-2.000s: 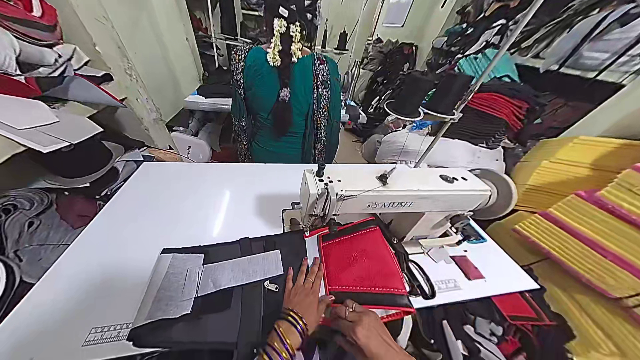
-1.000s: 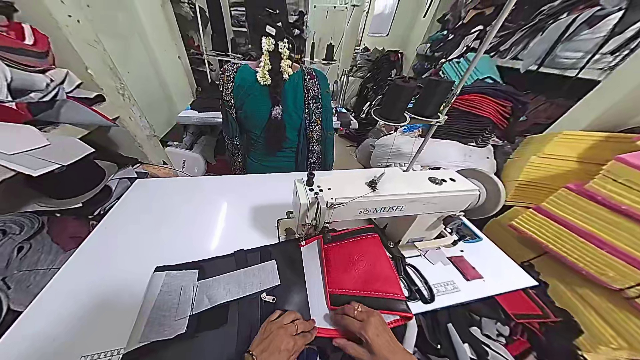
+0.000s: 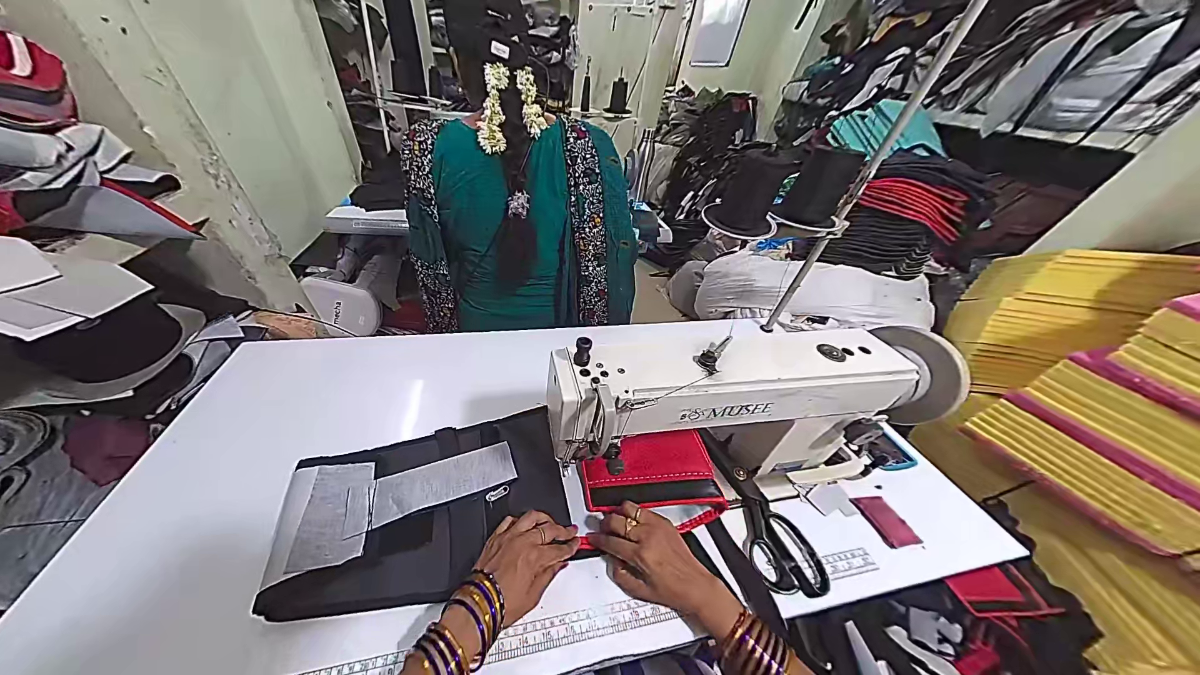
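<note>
My left hand point(image 3: 528, 561) and my right hand point(image 3: 647, 558) pinch the red-bound lower edge of a red and black piece point(image 3: 647, 469), which lies partly under the needle end of a white sewing machine point(image 3: 731, 384). A white layer shows between its red panel and that edge. Left of it lies a black fabric piece point(image 3: 422, 553) with two grey strips point(image 3: 441, 483) and a zipper pull point(image 3: 497, 493) on top. Black-handled scissors point(image 3: 787, 553) rest just right of the red piece. Whether the needle touches the piece cannot be told.
A measuring tape point(image 3: 581, 623) runs along the near table edge. A maroon scrap point(image 3: 887, 521) lies at the right. Yellow and pink stacks point(image 3: 1106, 412) stand beyond the table's right side. A person point(image 3: 520, 216) sits ahead, facing away. Black thread cones point(image 3: 816, 187) stand behind the machine.
The red piece has moved up and left, under the machine's needle end. My left hand, flat on the work two seconds ago, now pinches the lower edge. The scissors show more fully.
</note>
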